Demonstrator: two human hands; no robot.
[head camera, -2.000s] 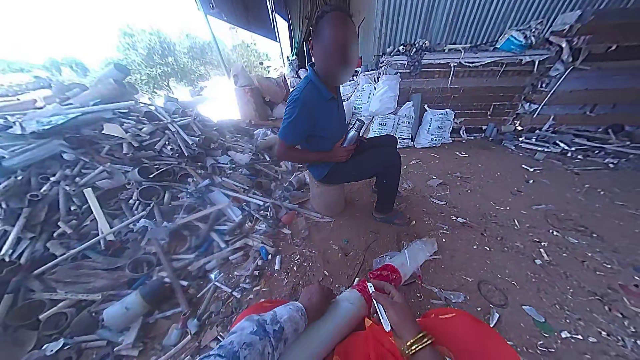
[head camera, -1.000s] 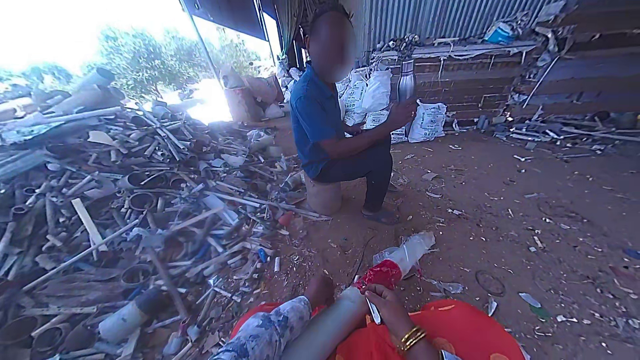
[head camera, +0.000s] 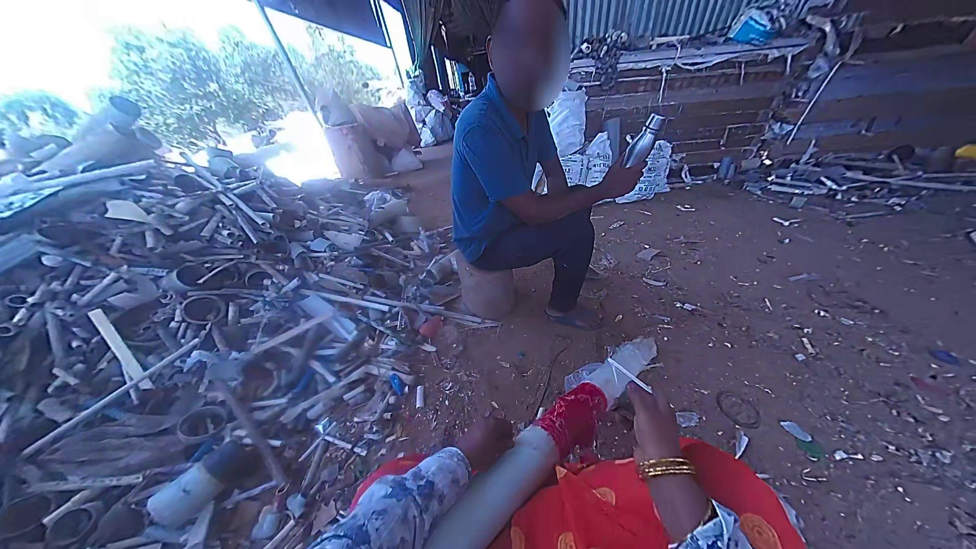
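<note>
A long pale pipe (head camera: 507, 476) slants across my lap, with red netting or cloth (head camera: 573, 418) around its upper part and clear plastic (head camera: 633, 358) at its far end. My right hand (head camera: 654, 412), with bangles at the wrist, holds a thin whitish blade-like strip (head camera: 630, 375) over the plastic-covered end. My left hand (head camera: 486, 442) is beside the pipe's left side; its fingers are dark and blurred, so whether it grips anything is unclear.
A large heap of scrap pipes (head camera: 206, 309) rises at the left. A co-worker in a blue shirt (head camera: 496, 168) sits ahead, holding a metal bottle (head camera: 644, 141). White sacks (head camera: 648, 171) stand behind. Plastic scraps (head camera: 795, 431) lie on the dirt floor at the right.
My right hand has moved up along the pipe with the strip, from the red wrapping toward the far end. The co-worker has raised the bottle from the lap, then lowered it somewhat.
</note>
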